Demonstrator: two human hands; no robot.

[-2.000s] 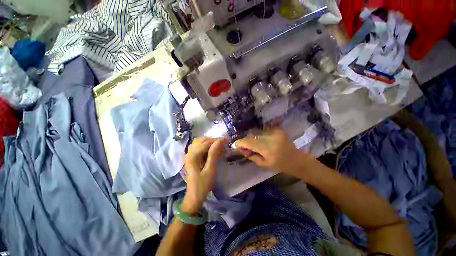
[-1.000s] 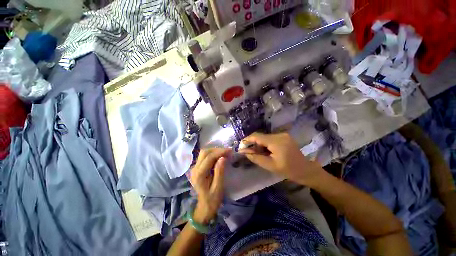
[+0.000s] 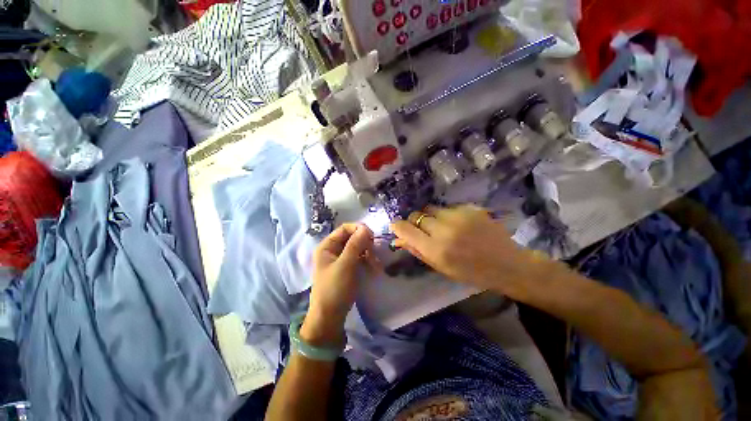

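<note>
My left hand point(image 3: 338, 267) and my right hand point(image 3: 457, 245) are close together at the needle area point(image 3: 385, 222) of the off-white overlock machine point(image 3: 370, 136). The fingertips of both are pinched beneath the bright lamp. What lies between them is too small and glaring to make out. My right hand lies flatter, with its back up, and covers part of the machine front. A light blue-grey garment piece point(image 3: 259, 234) lies on the cream table left of the needle area.
Long blue-grey garments point(image 3: 123, 304) drape at the far left. Striped cloth point(image 3: 218, 62) lies behind the table point(image 3: 247, 358). White strips with pens point(image 3: 630, 131) lie at the table's right. A carton of blue garments point(image 3: 659, 288) stands at the right. The machine has tension dials point(image 3: 478, 148).
The view has shifted slightly. My right hand has turned flatter and reaches closer under the machine head. My left fingertips have moved up to the lit needle area. The garment piece stays on the table.
</note>
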